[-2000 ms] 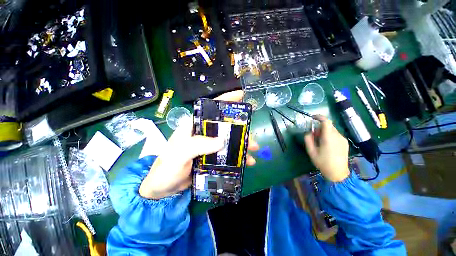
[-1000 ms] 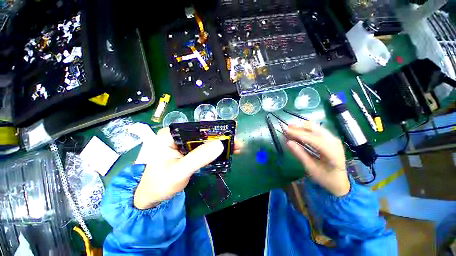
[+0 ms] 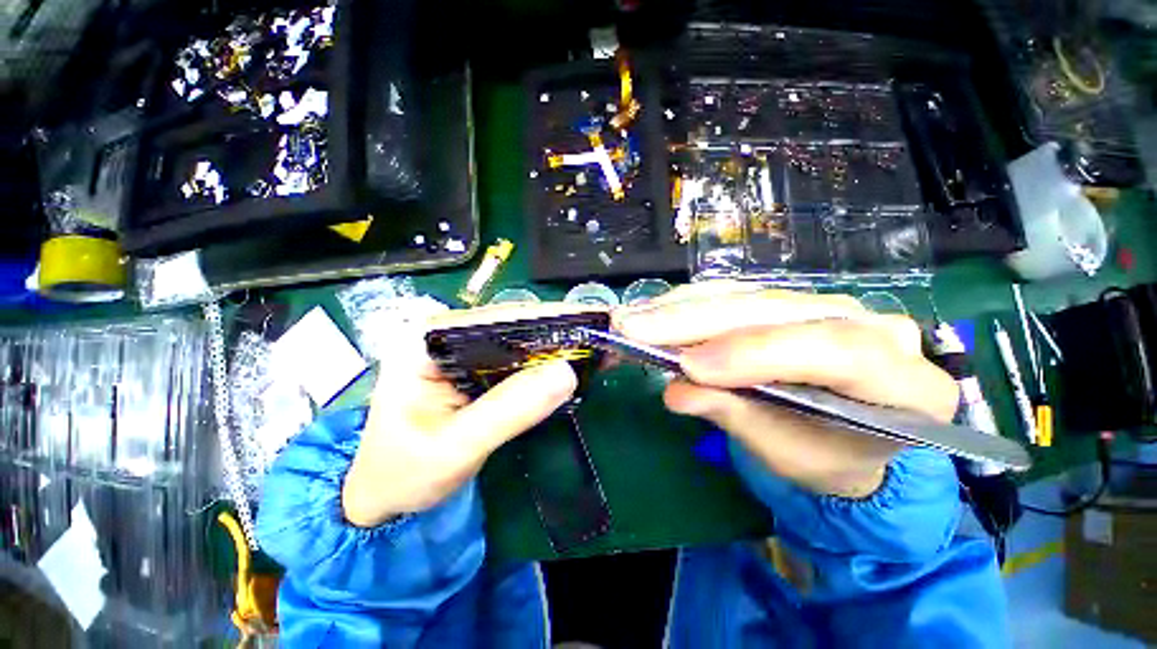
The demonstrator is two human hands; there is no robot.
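Observation:
The opened phone body (image 3: 508, 349) is held tilted in my left hand (image 3: 438, 425), with the thumb across its open inner side near the yellow edges. My right hand (image 3: 799, 368) holds silver tweezers (image 3: 875, 416) like a pen. The tweezer tips reach the top right end of the phone; whether they grip a part there is too small to tell. A thin dark rectangular frame or panel (image 3: 570, 488) shows below the phone, over the green mat.
Small clear cups (image 3: 590, 294) stand behind the phone, partly hidden by my hands. Behind them are a black parts tray (image 3: 555, 241) and a clear compartment tray (image 3: 812, 260). Yellow tape (image 3: 81, 268) is at left; pen-like tools (image 3: 1013, 380) lie at right beside the screwdriver (image 3: 974, 412).
My right hand has come from the mat to the phone and now holds tweezers. The phone has gone from facing the camera to tilted. The view has shifted, and the dark panel shows more fully.

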